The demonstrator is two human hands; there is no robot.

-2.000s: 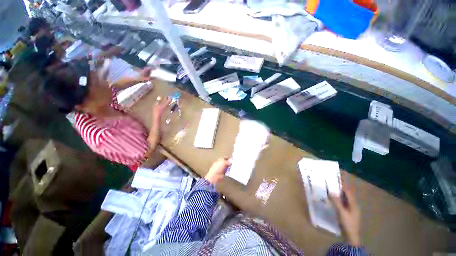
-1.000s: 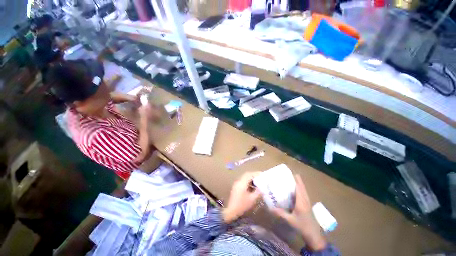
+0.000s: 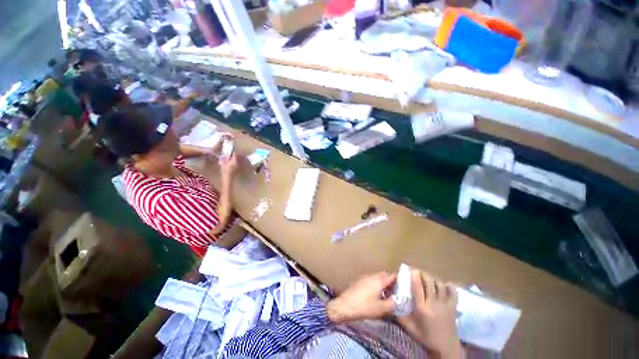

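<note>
My left hand (image 3: 364, 297) and my right hand (image 3: 431, 312) are close together low in the view, both on a small white folded paper or card (image 3: 403, 289) standing on edge between the fingers. A white retail box or paper (image 3: 488, 319) lies just right of my right hand, partly hidden by it. A clear strip-like bagged accessory (image 3: 359, 227) and a small black part (image 3: 369, 211) lie on the brown cardboard ledge ahead of my hands. A white box (image 3: 303, 194) lies further left.
A bulk carton with heaped whitish trays (image 3: 242, 280) is at lower left. A worker in a striped shirt (image 3: 175, 203) sits beyond it. The green belt (image 3: 392, 168) carries white boxes. A white post (image 3: 263, 77) rises behind the ledge.
The white paper between my hands was broad and face-up; now it is narrow and on edge. A larger white item now lies at my right hand. One box on the belt now shows farther right.
</note>
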